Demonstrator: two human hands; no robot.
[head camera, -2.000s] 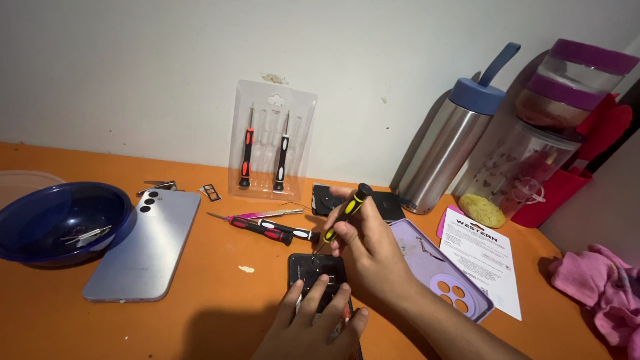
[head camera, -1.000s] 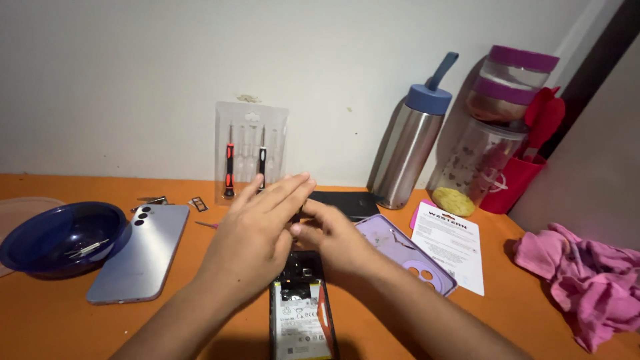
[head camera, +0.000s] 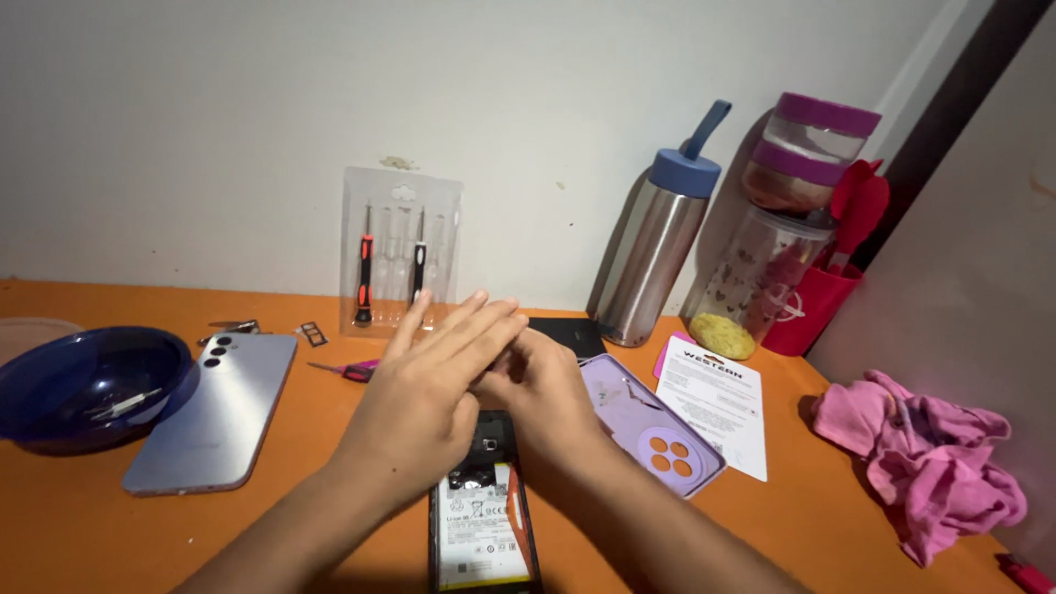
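An opened smartphone with its battery showing (head camera: 483, 528) lies on the orange table below my hands. My left hand (head camera: 429, 388), fingers extended, is raised over the phone's upper end and meets my right hand (head camera: 540, 388). The fingers of my right hand are curled; whatever lies between the hands is hidden. A pink and black screwdriver (head camera: 355, 371) pokes out left of my left hand. Behind the hands, a clear plastic blister pack (head camera: 402, 247) with two screwdrivers leans on the wall. A purple phone case (head camera: 615, 388) lies to the right.
At left are a blue bowl (head camera: 91, 379), a silver smartphone (head camera: 219, 412) and a SIM tray (head camera: 313, 333). To the right stand a steel bottle (head camera: 656, 256) and a clear jar (head camera: 759, 264), near a printed card (head camera: 718, 404), a red cup (head camera: 813, 309) and a pink cloth (head camera: 924, 462).
Two seconds ago my right hand held a yellow and black screwdriver and my left hand rested on the opened phone. Since then both hands have come together above it.
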